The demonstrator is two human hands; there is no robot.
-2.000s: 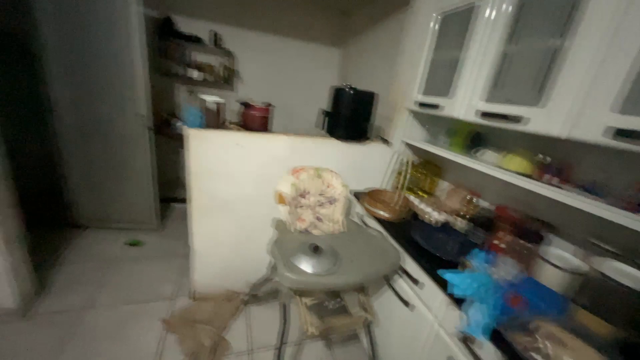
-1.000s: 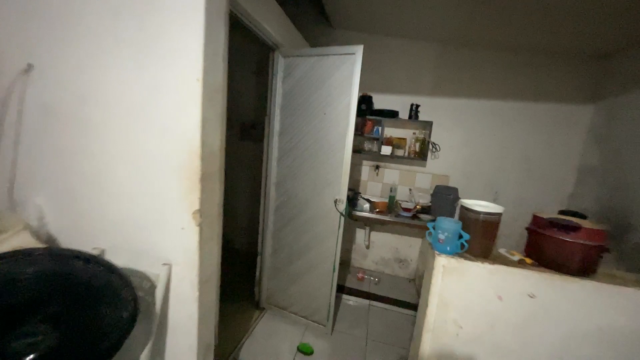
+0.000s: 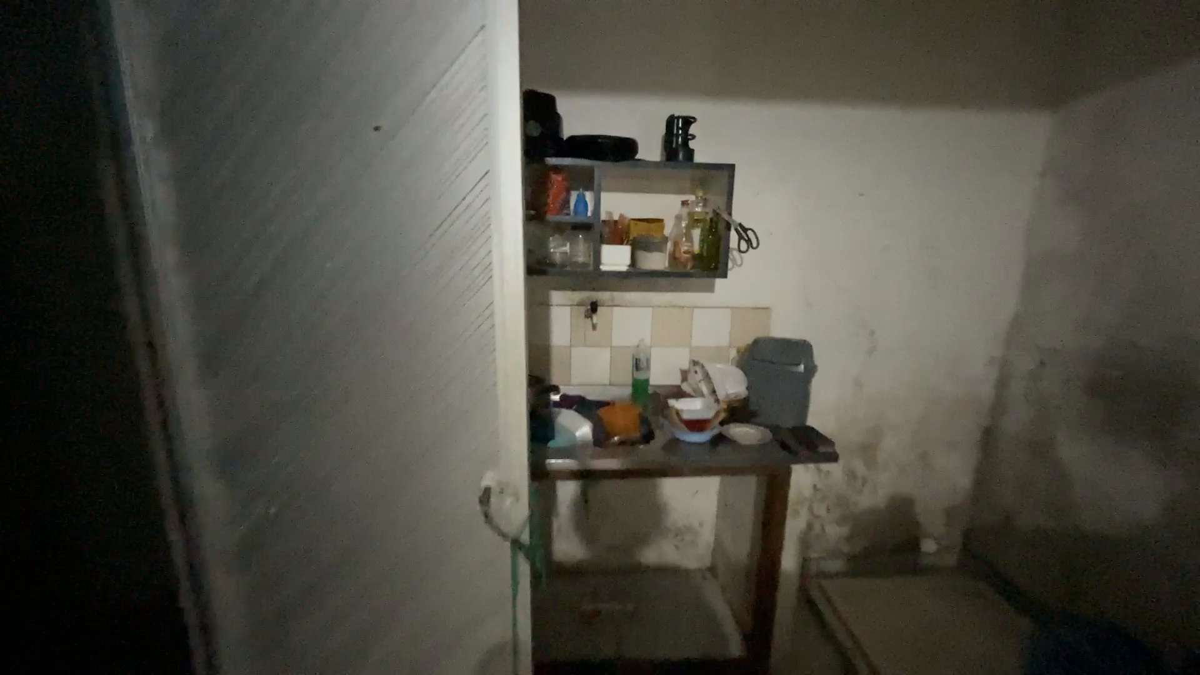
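Observation:
Neither my left hand nor my right hand is in the head view. A pale door [image 3: 356,337] with diagonal grooves fills the left, with a green cord [image 3: 525,548] hanging at its edge. Beyond it stands a sink counter [image 3: 689,457] holding bowls [image 3: 696,427], a small white plate [image 3: 747,433], an orange item [image 3: 620,421] and a bottle with green liquid [image 3: 640,375]. A grey lidded bin [image 3: 781,380] is at the counter's right end. Above, a wall shelf [image 3: 666,274] holds jars and bottles, and scissors [image 3: 745,234] hang at its right side.
A tap [image 3: 592,316] sticks out above the tiled backsplash [image 3: 631,326]. Dark cookware [image 3: 600,147] sits on top of the shelf. The counter rests on a wooden leg [image 3: 771,567]. At the lower right is a low raised edge [image 3: 839,623] by the stained wall. The far left is dark.
The view has moved a lot, closer to the door and sink counter. The half wall with the red pot, the blue cup and the tall container has left the view.

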